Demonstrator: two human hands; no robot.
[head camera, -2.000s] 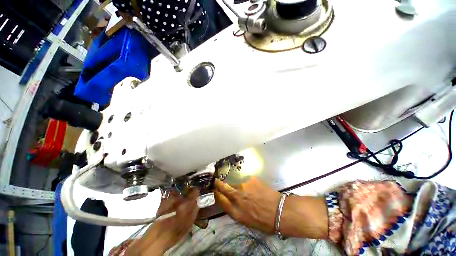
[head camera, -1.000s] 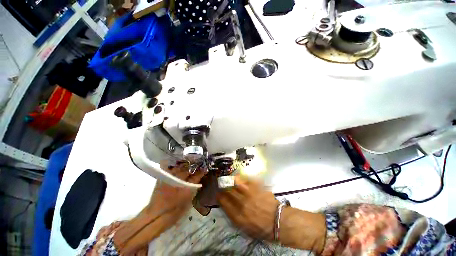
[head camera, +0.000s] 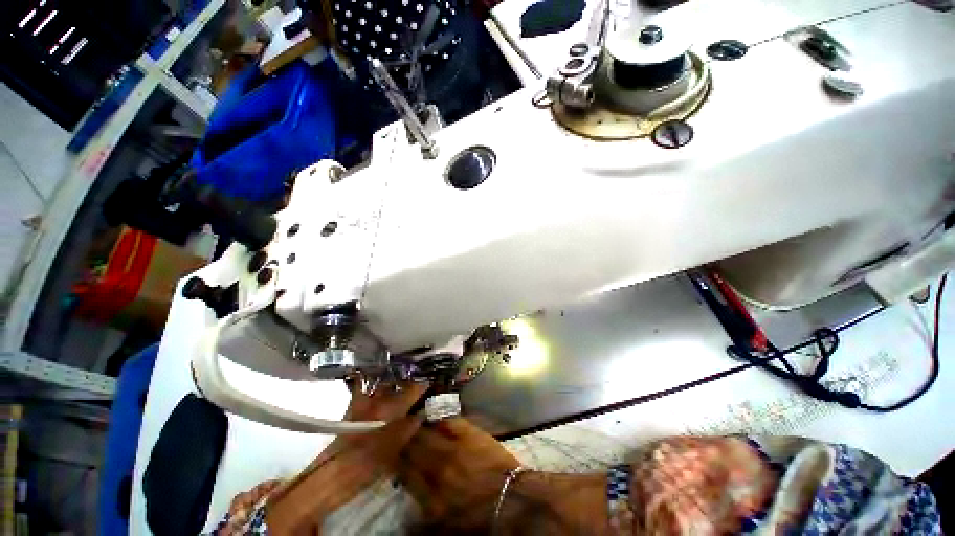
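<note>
The white sewing machine (head camera: 586, 209) fills the middle of the view. Its needle and presser foot area (head camera: 445, 366) is beside a bright lamp spot. My left hand (head camera: 356, 455) reaches up to the left of the foot, partly blurred. My right hand (head camera: 450, 461) is close against it, just below the foot, with a bracelet at the wrist. Only a dark sliver of the workpiece (head camera: 423, 402) shows between the hands. The fingertips and the rest of the piece are hidden by the hands and metal parts, so the grip is unclear.
A black rounded piece (head camera: 185, 461) lies on the table at left; another (head camera: 552, 15) is behind the machine. Red-handled snips (head camera: 736, 314) and looped black cord (head camera: 812, 385) lie under the arm. A blue bin (head camera: 274, 131) and shelves stand behind at left.
The view has shifted and tilted. My right hand has come left against my left hand. The dark piece that showed between the hands a second ago is now mostly covered.
</note>
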